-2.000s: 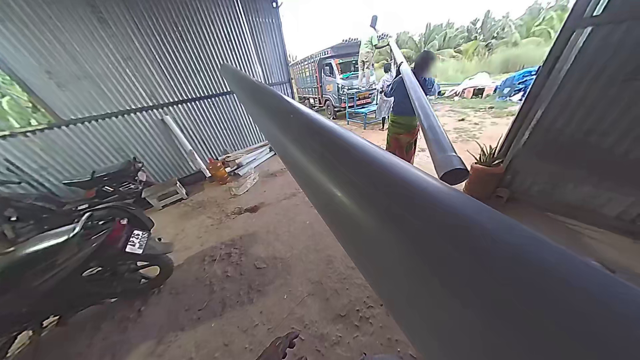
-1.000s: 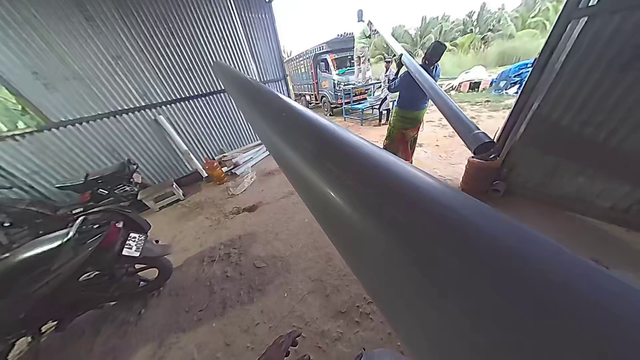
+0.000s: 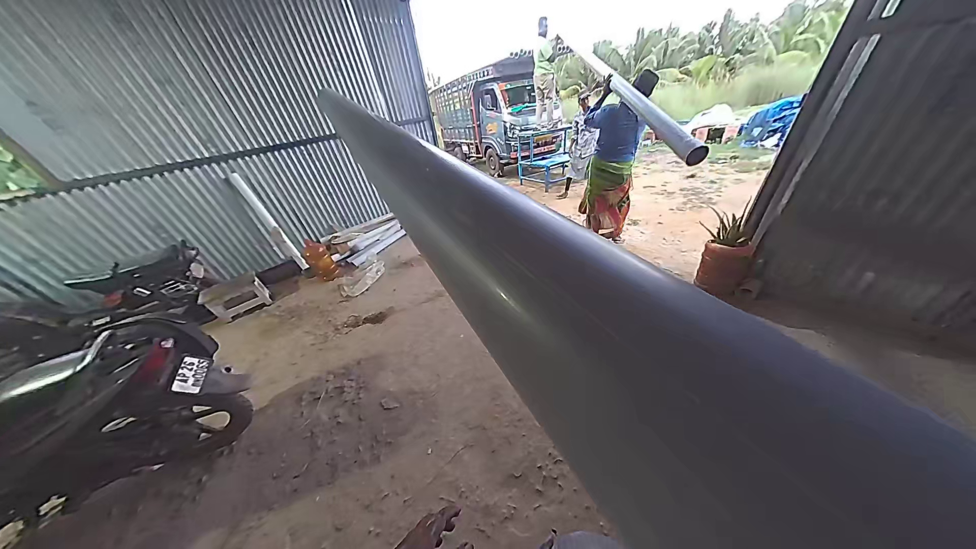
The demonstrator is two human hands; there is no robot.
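Observation:
A large grey plastic pipe (image 3: 526,267) runs close beside the camera, from the lower right up to its far end at the upper left. What looks like my left hand (image 3: 429,529) hangs at the bottom edge, left of the pipe; only a dark, blurred part shows and its fingers are unclear. No contact between it and the pipe is visible. My right hand is out of view, and whatever supports the pipe is hidden. Ahead, a co-worker in a blue top (image 3: 614,137) carries another grey pipe (image 3: 648,110) on a shoulder, with a raised hand at it.
Motorcycles (image 3: 187,381) stand at left near a small stool (image 3: 235,296). An orange jug (image 3: 322,261) and long pieces (image 3: 377,242) lie by the corrugated wall (image 3: 259,99). A potted plant (image 3: 723,263) stands at the doorway. Outside are a truck (image 3: 488,114), a blue metal stand (image 3: 544,164) and other people.
The co-worker's pipe has moved farther away, its near end now higher in view and clear of the potted plant. The large pipe beside me keeps nearly the same place in view.

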